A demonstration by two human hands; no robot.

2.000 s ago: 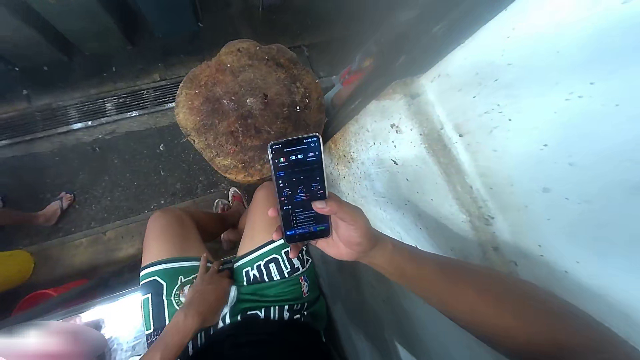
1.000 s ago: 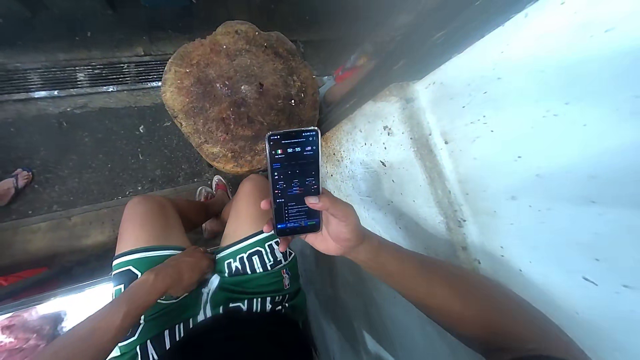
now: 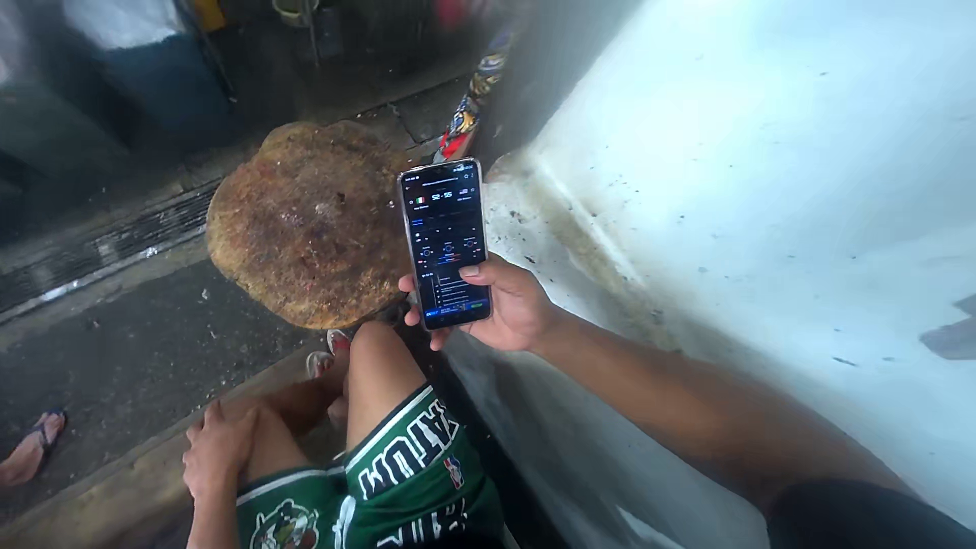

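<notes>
My right hand (image 3: 511,305) holds a smartphone (image 3: 446,244) in a clear case, its thumb resting on the lower part of the lit dark screen, which bears writing. Fingertips of the same hand wrap the phone's left edge. My left hand (image 3: 217,450) lies on my left knee and holds nothing; its fingers are slightly apart. Green basketball shorts (image 3: 412,473) cover my thighs. Beyond my knees stands a thick round wooden block (image 3: 313,221) with a rough brown top, partly behind the phone.
A pale, stained wall or panel (image 3: 724,191) rises along the right. At the left, a drain grate (image 3: 99,248) crosses the wet floor, and another person's foot in a flip-flop (image 3: 38,450) rests near the edge. A patterned garment (image 3: 480,91) shows behind the block.
My left hand has moved from my lap onto my left knee. The right hand keeps hold of the phone. The view has shifted, showing more of the floor beyond the block.
</notes>
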